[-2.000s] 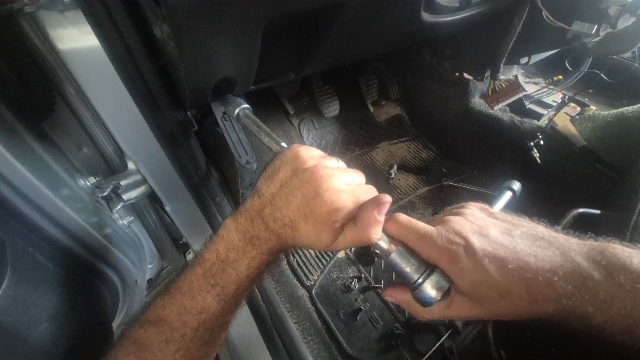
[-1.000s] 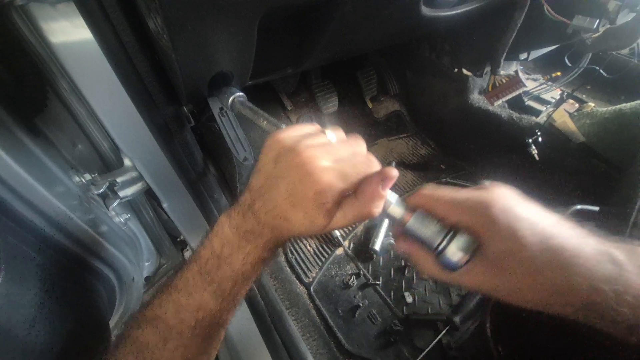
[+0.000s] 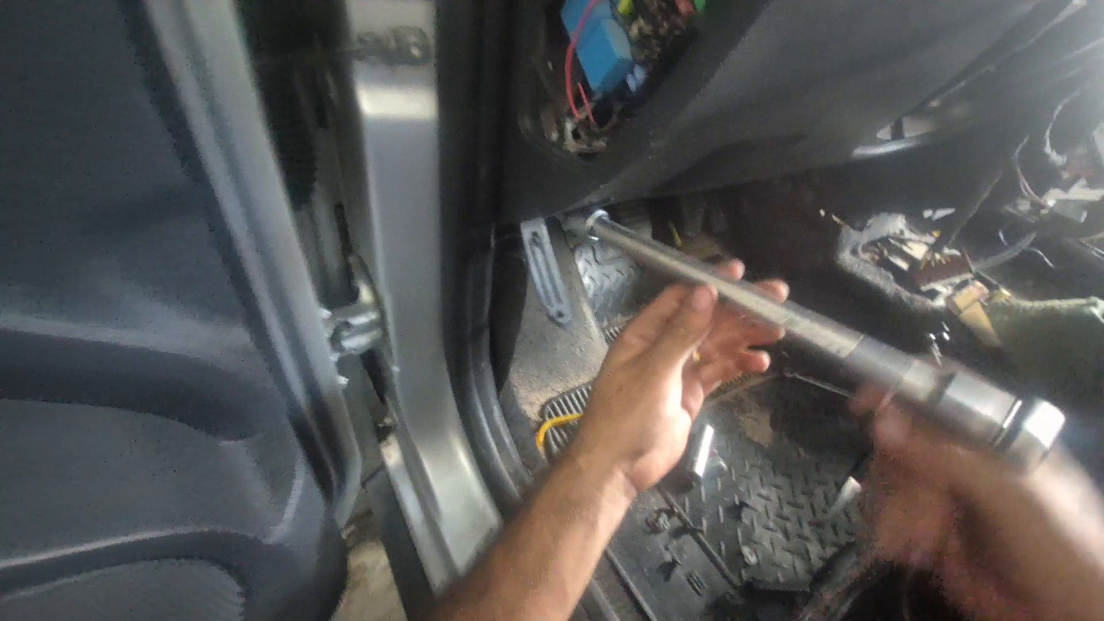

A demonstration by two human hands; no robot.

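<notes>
A long metal bar tool (image 3: pixel 768 312), perhaps a torque wrench, slants from beneath the dashboard down to the right. Its far end is up under the panel edge, beside a slotted metal bracket (image 3: pixel 547 274). My left hand (image 3: pixel 660 371) cradles the shaft from below, palm up, with thumb and fingers apart around it. Blurred by motion, my right hand (image 3: pixel 957 483) is beneath the thick handle end; whether its fingers grip the handle is not clear.
On the rubber floor mat (image 3: pixel 785 500) lie a metal socket (image 3: pixel 700 453) and small loose bits. The open car door (image 3: pixel 129 345) and silver door sill frame (image 3: pixel 414 259) are at left. Blue connectors (image 3: pixel 601 47) show in a dashboard opening; torn carpet and loose wires are at right.
My left hand has turned from a closed, knuckles-up grip to an open palm under the shaft. The view has shifted, showing more of the door and dashboard.
</notes>
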